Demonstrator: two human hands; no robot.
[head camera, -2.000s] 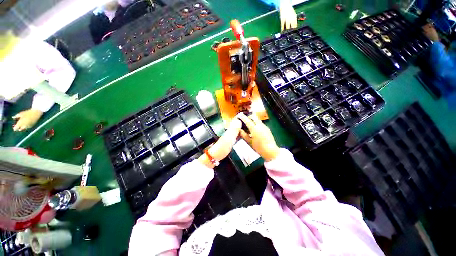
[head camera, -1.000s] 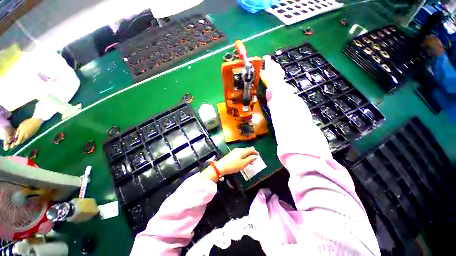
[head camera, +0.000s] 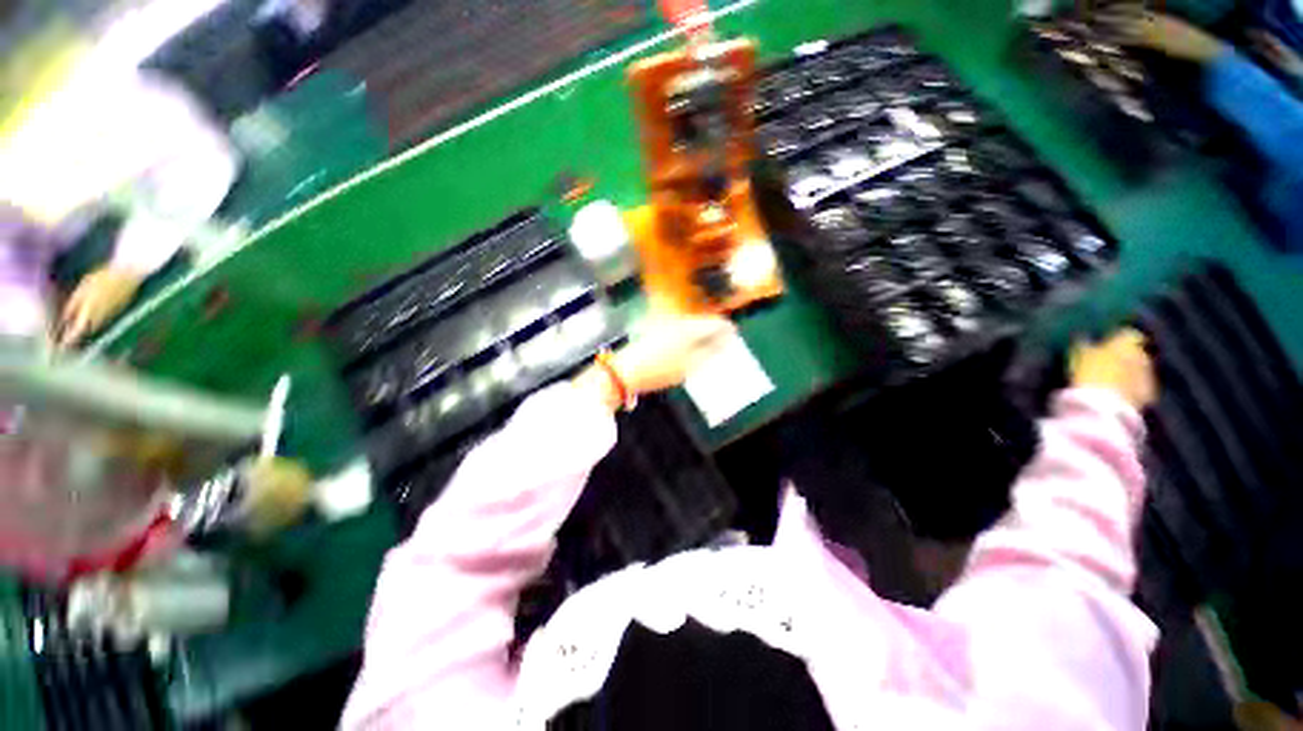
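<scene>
The picture is blurred. My left hand (head camera: 669, 353) is at the front edge of the orange toggle clamp press (head camera: 700, 186), beside a white paper square (head camera: 729, 380). Whether it holds anything cannot be told. My right hand (head camera: 1115, 367) is far to the right, over the upper left part of the empty black tray (head camera: 1215, 414). Its fingers are blurred and I cannot tell if they hold something. The stacked full trays (head camera: 936, 214) lie between the press and my right hand. The blister tray (head camera: 472, 336) lies left of the press, partly under my left sleeve.
A small white bottle (head camera: 600, 232) stands left of the press base. A pink fan (head camera: 72, 493) and a white roll (head camera: 179, 597) are at the lower left. A person's hand (head camera: 97, 303) is at the far left. Another person's blue sleeve (head camera: 1260, 122) is at the upper right, by more trays.
My right hand has moved from the stacked full trays, beside the press, down and right to the empty tray. My left hand has shifted slightly up and left to the press base. The view has shifted and blurred.
</scene>
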